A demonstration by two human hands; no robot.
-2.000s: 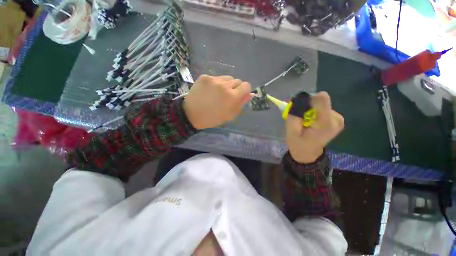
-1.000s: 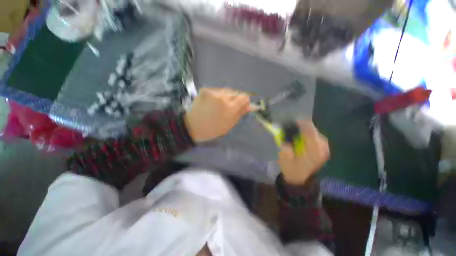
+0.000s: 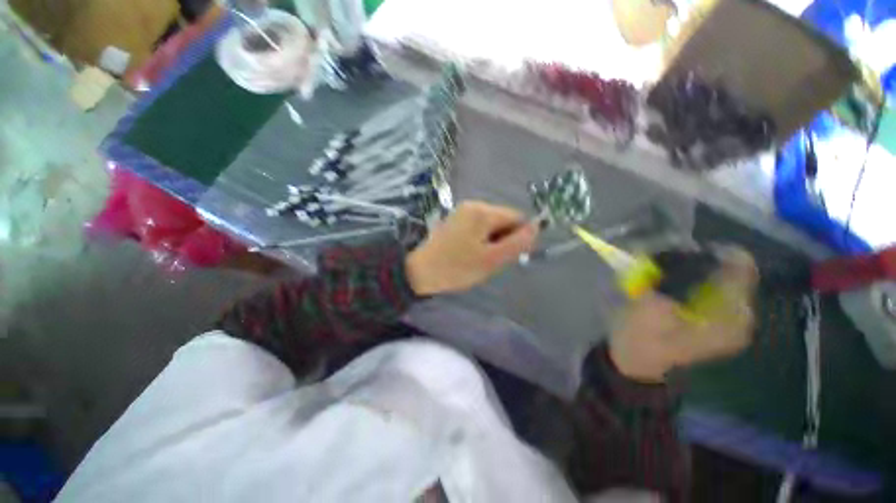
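Observation:
My left hand [image 3: 470, 248] is closed on a cable end beside a green circuit board [image 3: 563, 196], which is lifted a little off the grey sheet. My right hand [image 3: 685, 309] grips a yellow-and-black glue bottle [image 3: 660, 278]. Its pale yellow nozzle points at the lower edge of the board; blur hides whether it touches. Another white cable with a board [image 3: 644, 224] lies on the sheet behind the nozzle. A fan of white cables with boards [image 3: 393, 162] lies left of my left hand.
A white roll [image 3: 263, 51] stands at the upper left. A carton [image 3: 756, 64] with dark leads [image 3: 709, 123] is at the back right. A red bottle [image 3: 853, 273] and white cables [image 3: 812, 368] are at the right. Pink bags [image 3: 162, 221] hang at the left edge.
The whole view has swung, so the bench appears turned and shifted right. The held board now shows its flat face. The nozzle stays close to the board.

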